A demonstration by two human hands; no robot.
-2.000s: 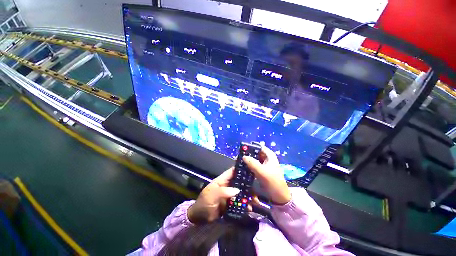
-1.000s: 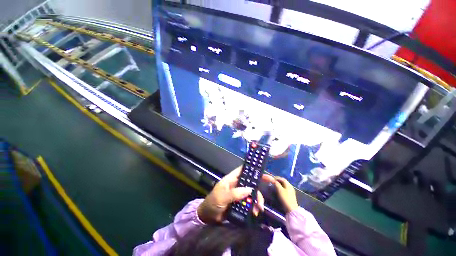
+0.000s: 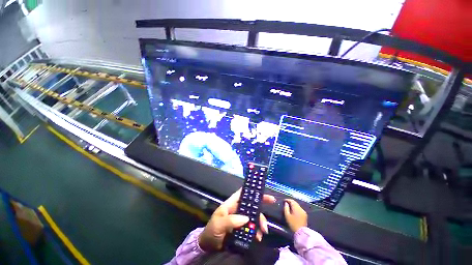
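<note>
My left hand (image 3: 221,226) holds the long black remote control (image 3: 251,202) upright in front of the screen, with the thumb on its lower buttons near the red and coloured ones. My right hand (image 3: 295,215) is to the right of the remote, at the television's lower edge over the black pallet (image 3: 191,170); its fingers are curled and I cannot tell whether it holds anything. The television set (image 3: 305,111) stands upright, lit blue with a menu row, a blue-white globe and a framed box of text lines at the lower right. A narrow dark strip (image 3: 345,181) shows at its lower right corner.
A black top rail (image 3: 207,24) runs above the set, with a thin black cord (image 3: 362,39) at its right. The roller conveyor (image 3: 77,98) extends to the left. A black frame stands at the right, before a red sheet (image 3: 434,31). A brown box (image 3: 28,225) is at the lower left.
My right hand has left the remote and moved to the screen's lower edge. The picture changed to white figures and back to the globe, now with a text box. The view has shifted.
</note>
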